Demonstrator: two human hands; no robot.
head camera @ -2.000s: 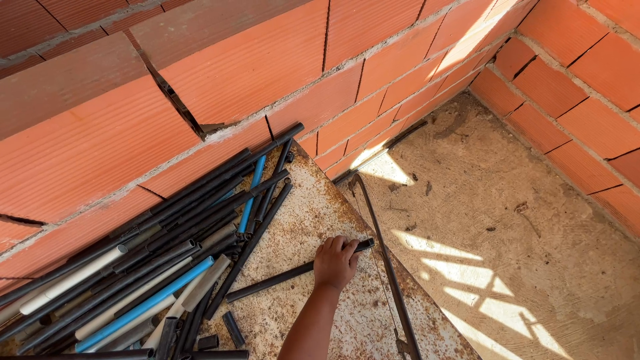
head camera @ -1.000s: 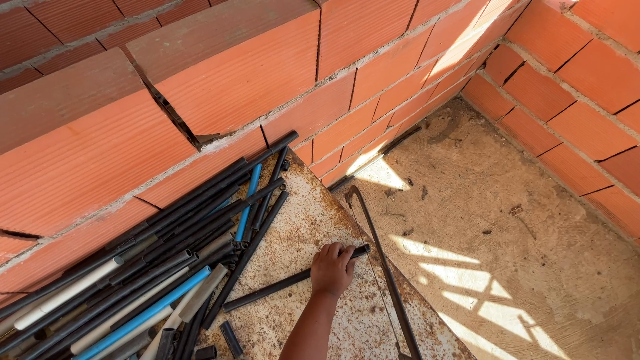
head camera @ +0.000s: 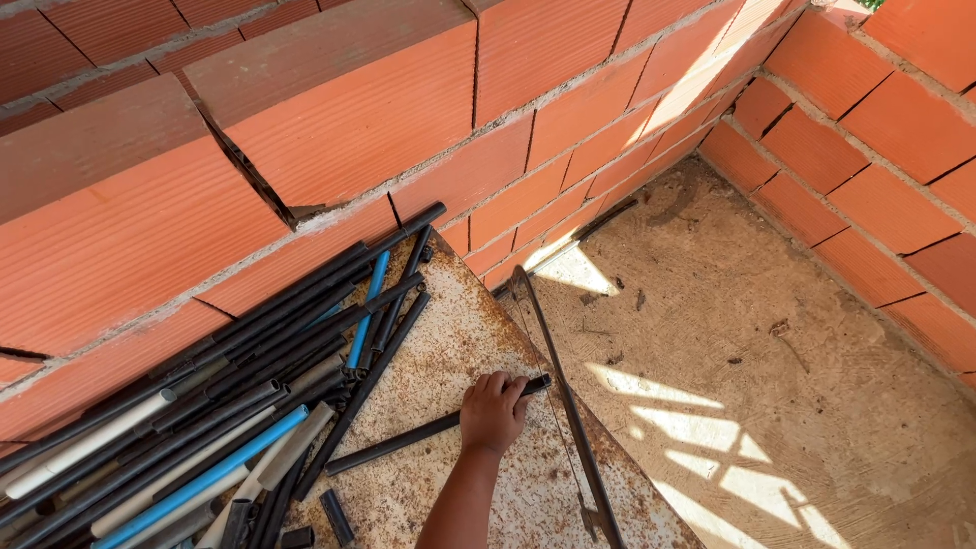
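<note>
My left hand is closed around a black plastic pipe, near its right end, and presses it down on a rusty metal sheet. To the right of the hand lies a hacksaw with a curved metal frame. Its thin blade runs close to the pipe's end; whether it touches the pipe cannot be told. The saw's lower end leaves the bottom of the view, and my right hand is not in view. Short black pipe pieces rest on the sheet below the held pipe.
A heap of black, white, grey and blue pipes covers the left side, against a hollow clay brick wall. Another brick wall stands at the right. Beyond the sheet's edge lies a concrete floor with sunlit patches and small debris.
Between the earlier frames and now, the hacksaw has shifted slightly against the pipe's end. My left hand keeps its hold on the same pipe.
</note>
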